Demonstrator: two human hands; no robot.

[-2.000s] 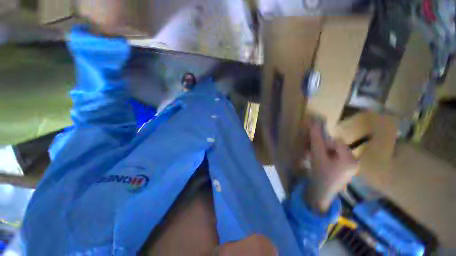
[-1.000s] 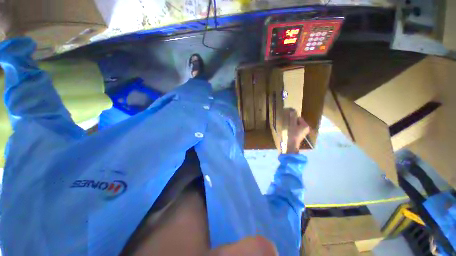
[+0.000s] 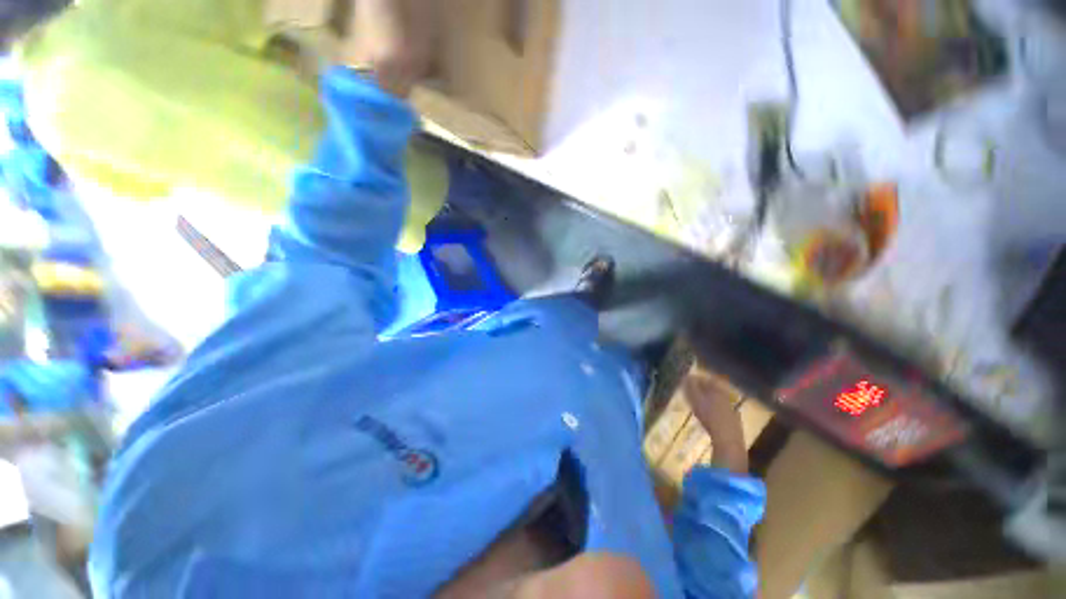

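My left hand (image 3: pixel 397 41) is blurred at the top, at brown boxes (image 3: pixel 503 70) on the white bench; its fingers cannot be made out, nor whether it grips one. My right hand (image 3: pixel 715 410) is low right of centre, over the open brown carton (image 3: pixel 818 491) below the bench edge. Slim brown product boxes (image 3: pixel 678 439) show beside that hand. Its fingertips are blurred, and I cannot tell whether it holds anything.
The white bench (image 3: pixel 620 70) crosses the upper right. An orange tape dispenser (image 3: pixel 865 228) and a black cable lie on it. A red display (image 3: pixel 871 410) with glowing digits sits at its edge. A blue bin (image 3: pixel 462 269) is below. A yellow-green surface (image 3: pixel 164 94) is upper left.
The view has swung left and tilted, showing more bench. My left hand now shows at brown boxes near the top. My right hand still is at the carton, which has shifted lower in view.
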